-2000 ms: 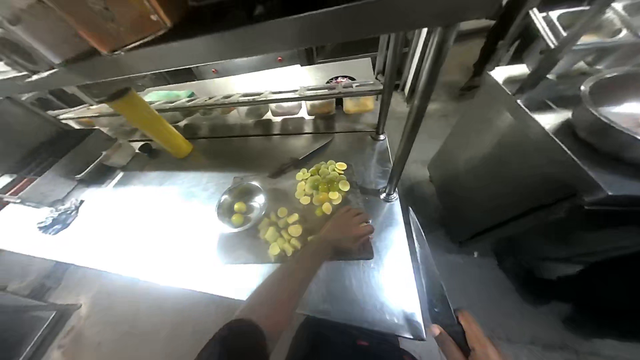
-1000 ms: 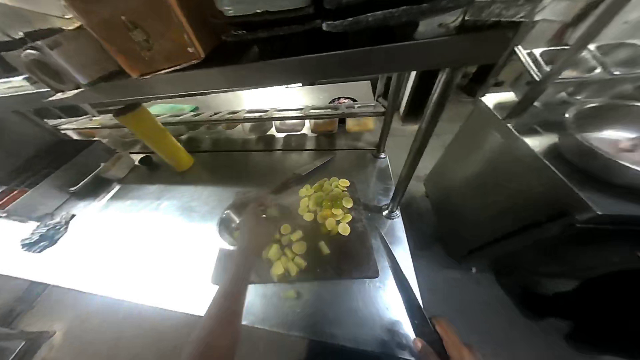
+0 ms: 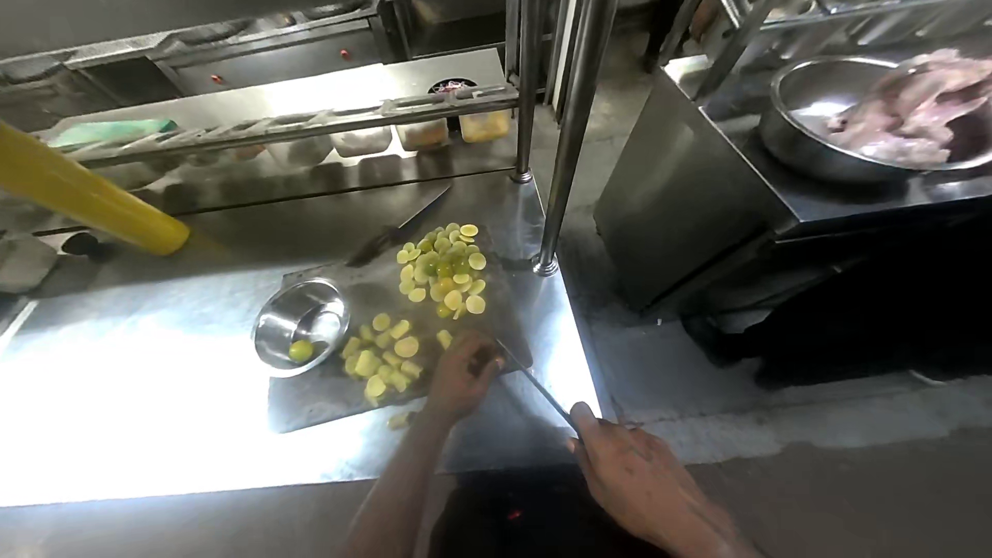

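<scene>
My right hand [image 3: 632,473] grips a kitchen knife [image 3: 539,387] whose blade points up and left to my left hand. My left hand [image 3: 465,376] rests at the lower right of the dark cutting board [image 3: 310,403], fingers curled; whatever lies under them is mostly hidden. Cut lime halves [image 3: 442,267] are heaped at the board's upper right. Paler lime pieces [image 3: 380,356] lie left of my left hand, and one piece [image 3: 400,420] is on the steel counter by the board's near edge. One whole lime [image 3: 301,351] sits in the steel bowl [image 3: 267,310] at the board's left.
A second knife [image 3: 399,225] lies behind the board. Shelf posts [image 3: 570,147] stand at the counter's right corner. A yellow cylinder [image 3: 101,201] leans in at left, with food containers [image 3: 422,133] behind the rack. Across the aisle, raw meat fills part of a large bowl [image 3: 783,108]; a person's dark-clothed leg [image 3: 837,333] is nearby.
My left hand has moved from the steel bowl to the board's lower right. The bowl showed two limes in the oldest frame and shows one now. The knife has come close to my left hand.
</scene>
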